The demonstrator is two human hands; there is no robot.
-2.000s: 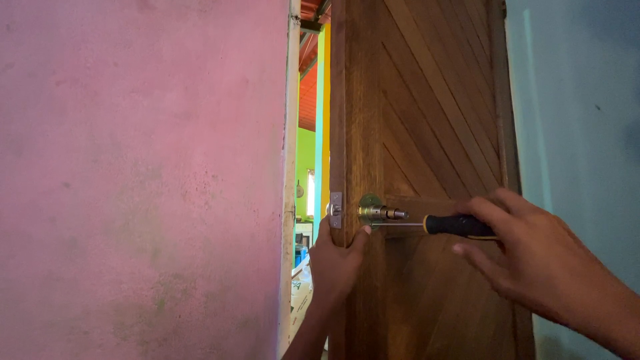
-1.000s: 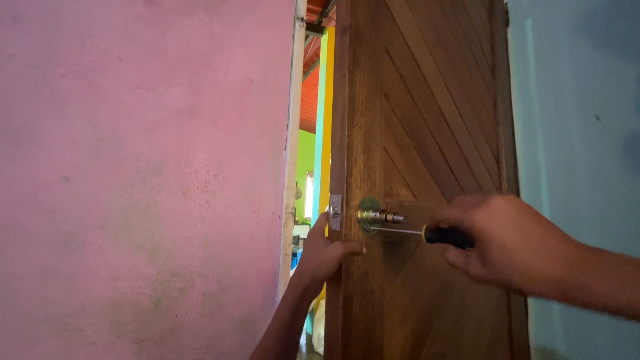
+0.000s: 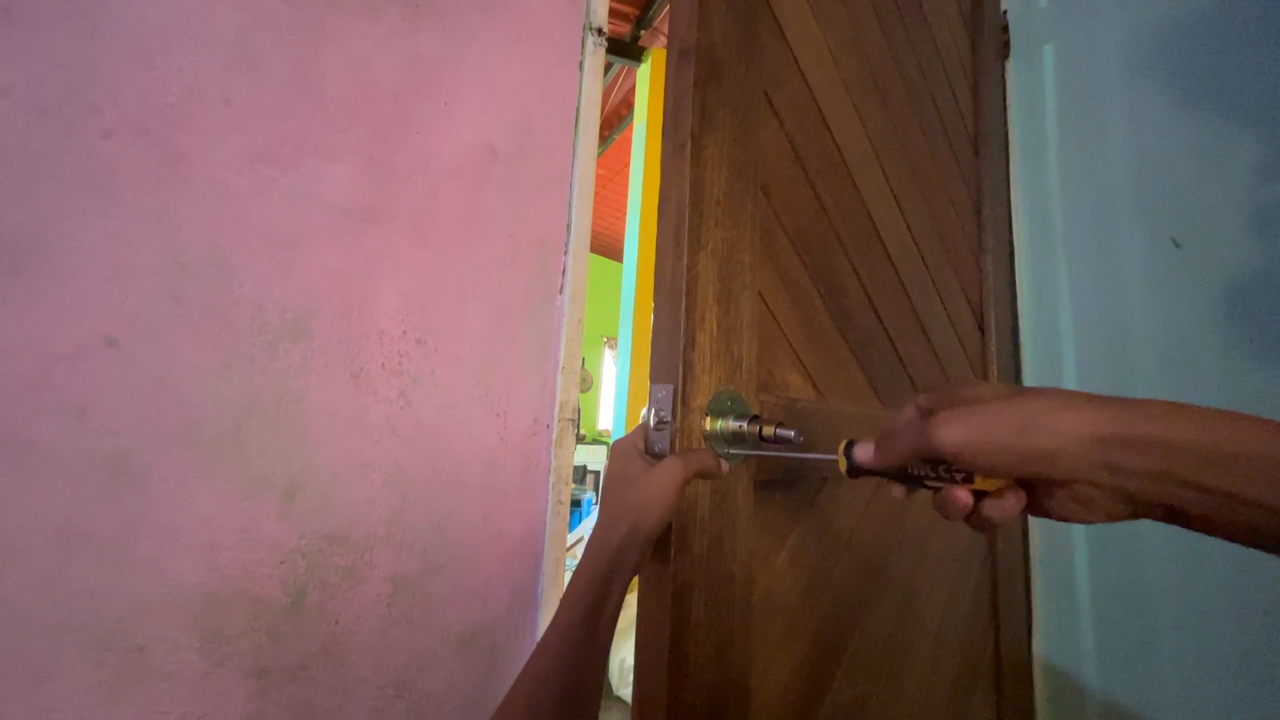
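Note:
My right hand (image 3: 970, 455) is closed around the black and yellow handle of a screwdriver (image 3: 795, 456). Its thin shaft points left, and the tip meets the lower part of the round brass-coloured mounting plate (image 3: 727, 400) of a door lock. From that plate the lock's spindle (image 3: 770, 431) sticks out to the right. My left hand (image 3: 655, 485) wraps the edge of the wooden door (image 3: 850, 250), thumb on the face near the screwdriver tip, just below the metal latch plate (image 3: 660, 420). The fingers behind the door are hidden, so what they touch cannot be seen.
The door stands ajar beside a white door frame (image 3: 575, 330). A pink wall (image 3: 300, 300) fills the left side and a blue wall (image 3: 1150, 300) the right. Through the gap show a yellow and light blue post (image 3: 640, 250) and a green wall.
My right hand has shifted its grip on the screwdriver handle, and more of the handle's rear now shows under the fingers. The tip stays at the mounting plate. My left hand remains at the door edge.

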